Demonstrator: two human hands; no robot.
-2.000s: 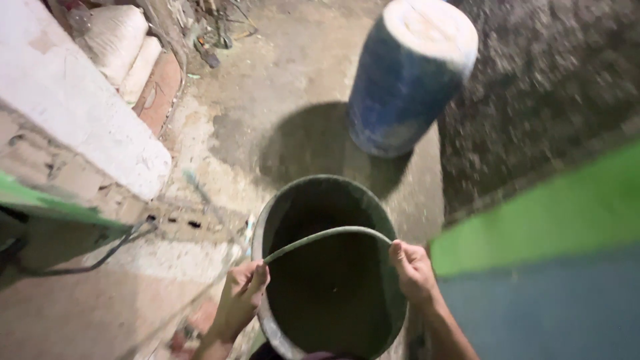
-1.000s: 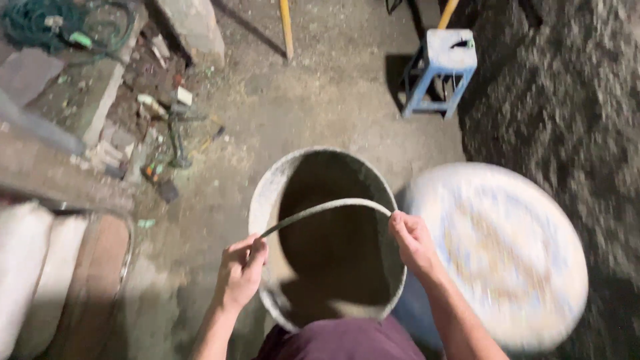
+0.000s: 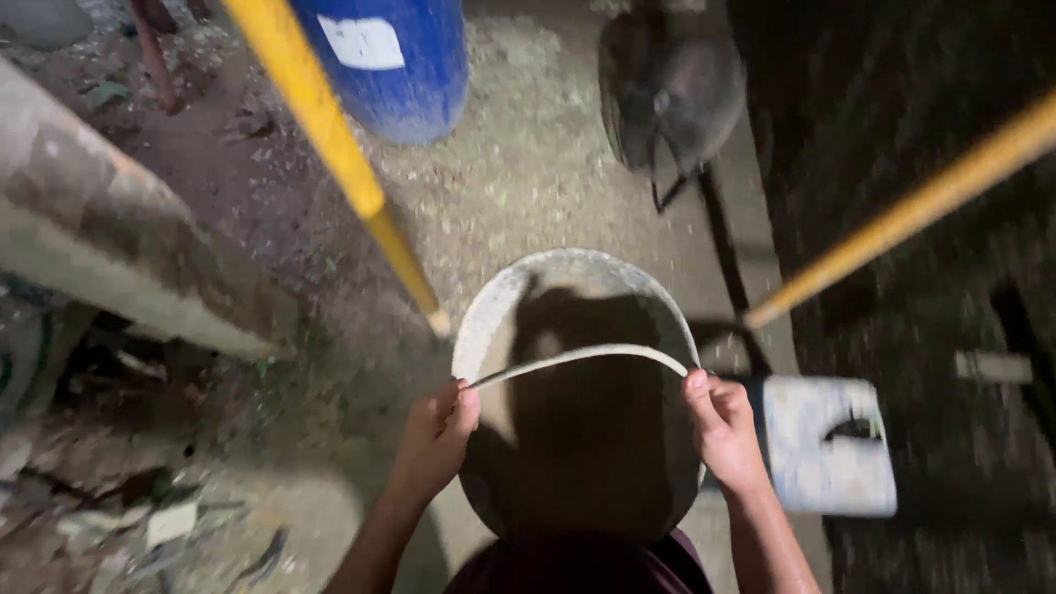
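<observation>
A large round bucket (image 3: 487, 330) hangs in front of my body, with its curved handle (image 3: 606, 350) arching across the mouth. My left hand (image 3: 441, 425) grips the handle's left end at the rim. At the opposite end, my right hand (image 3: 726, 421) is closed around the handle, its thumb on top. The inside of the bucket is mostly in shadow, so its contents cannot be made out. Dark purple cloth of my clothing touches the near side of the view, just below the bucket.
Yellow poles slant down on the left (image 3: 346, 169) and right (image 3: 899, 219). A blue barrel (image 3: 396, 74) and a dark rounded container (image 3: 685, 91) stand ahead. A stool (image 3: 817, 445) is beside my right hand. Left lie a concrete post (image 3: 124, 223) and rubble.
The view has moved forward along the floor, with the bucket still between my hands. The large drum that stood at the right is out of view; the stool, farther ahead before, is now beside the bucket.
</observation>
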